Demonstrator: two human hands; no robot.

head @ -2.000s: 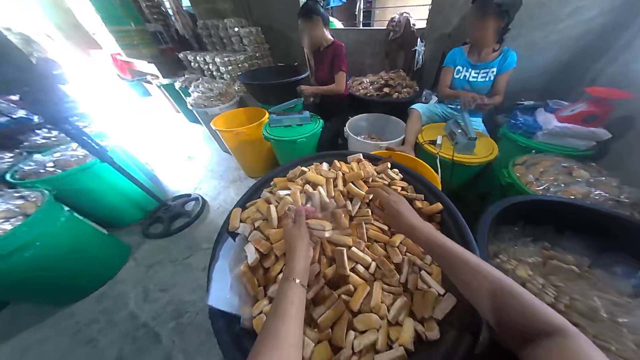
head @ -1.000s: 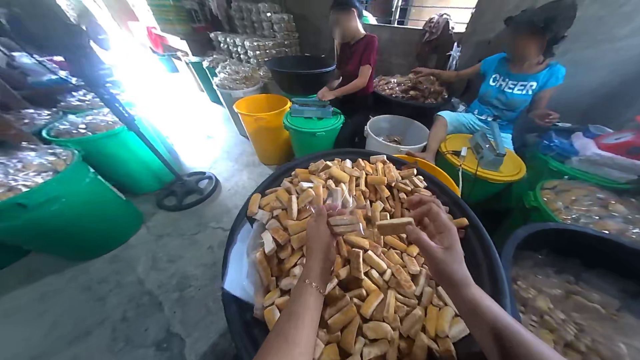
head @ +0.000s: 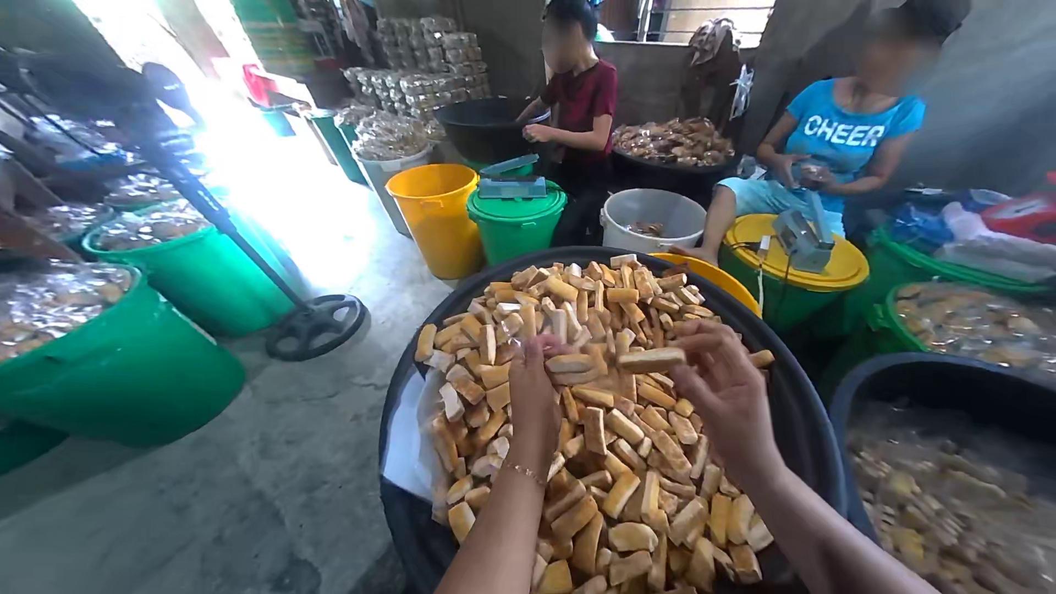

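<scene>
A wide black tub (head: pixel 813 412) is heaped with rectangular baked biscuit or bread sticks (head: pixel 631 536). Over the middle of the heap, my left hand (head: pixel 536 388) grips a clear plastic bag (head: pixel 582 363) with a few sticks showing in it. Just to its right, my right hand (head: pixel 726 388) pinches one bread stick (head: pixel 652 360) between thumb and fingers, its far end close to the bag. White sheet material and clear plastic (head: pixel 412 437) lie at the tub's left inner edge, beside the pile.
Behind the tub stand a yellow bucket (head: pixel 437 223), a green lidded bucket (head: pixel 518 219) and a white bucket (head: pixel 653 219). Two co-workers sit beyond. A sealer (head: pixel 804 239) rests on a yellow lid. Green bins (head: pixel 124 363) are left; another black tub (head: pixel 949 371) is right, near my right forearm.
Two seconds ago my right hand was down among the sticks; it has since come up with one stick, which it still holds. The co-worker in blue has brought both hands together since one second ago.
</scene>
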